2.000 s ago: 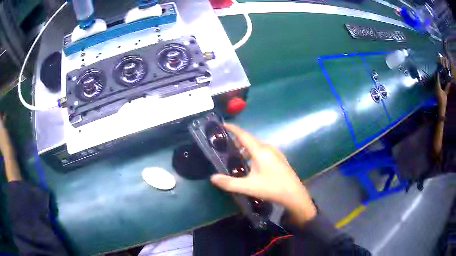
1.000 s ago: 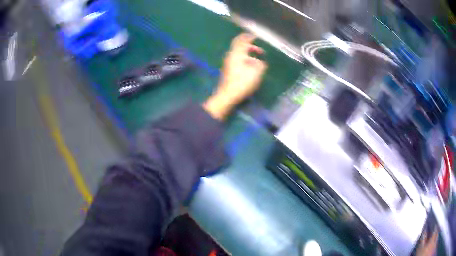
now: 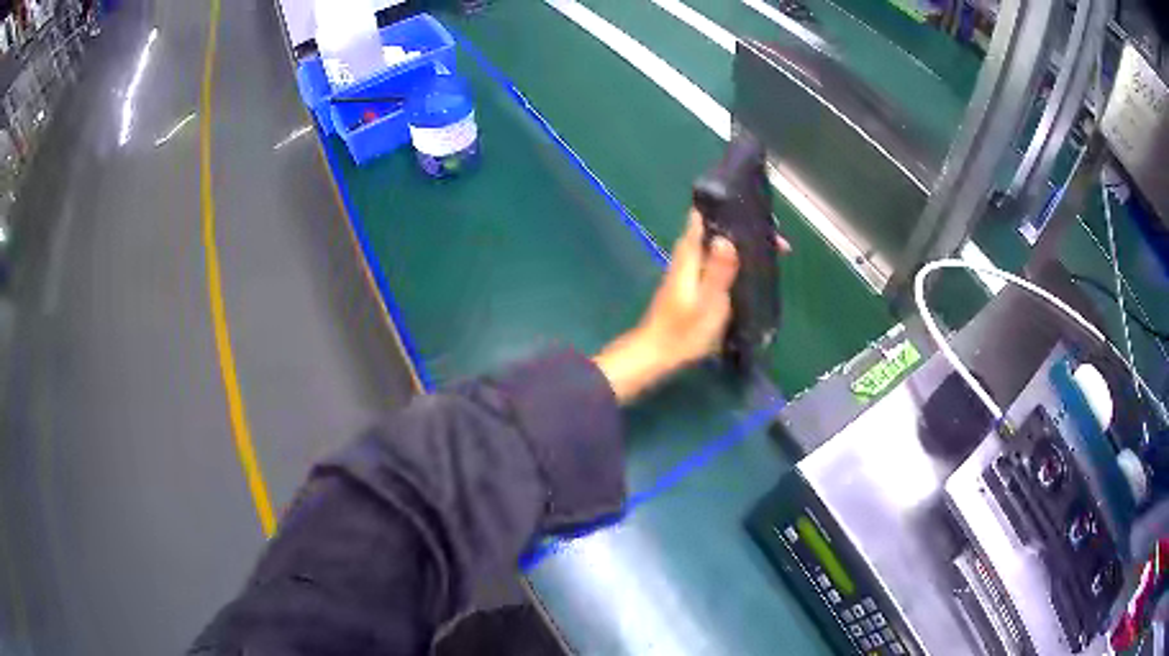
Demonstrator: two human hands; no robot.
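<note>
My left hand point(image 3: 686, 301) reaches in from the bottom left and is closed around a dark oblong module point(image 3: 756, 276), held upright above the green bench; its round units cannot be made out. My right hand is not in view. A three-unit module point(image 3: 1074, 525) lies in the fixture nest on the bench tester point(image 3: 872, 474) at the right.
A blue bin point(image 3: 372, 135) and a blue-labelled jar point(image 3: 442, 135) stand at the bench's left edge. A white hose point(image 3: 942, 269) loops behind the tester. A metal upright point(image 3: 974, 128) and a dark panel point(image 3: 833, 128) stand at the back. A floor aisle runs left.
The view has swung left from the tester. The module that lay on the bench left of my left hand is gone from there, and my left hand, empty before, now holds a module. My right hand has left view.
</note>
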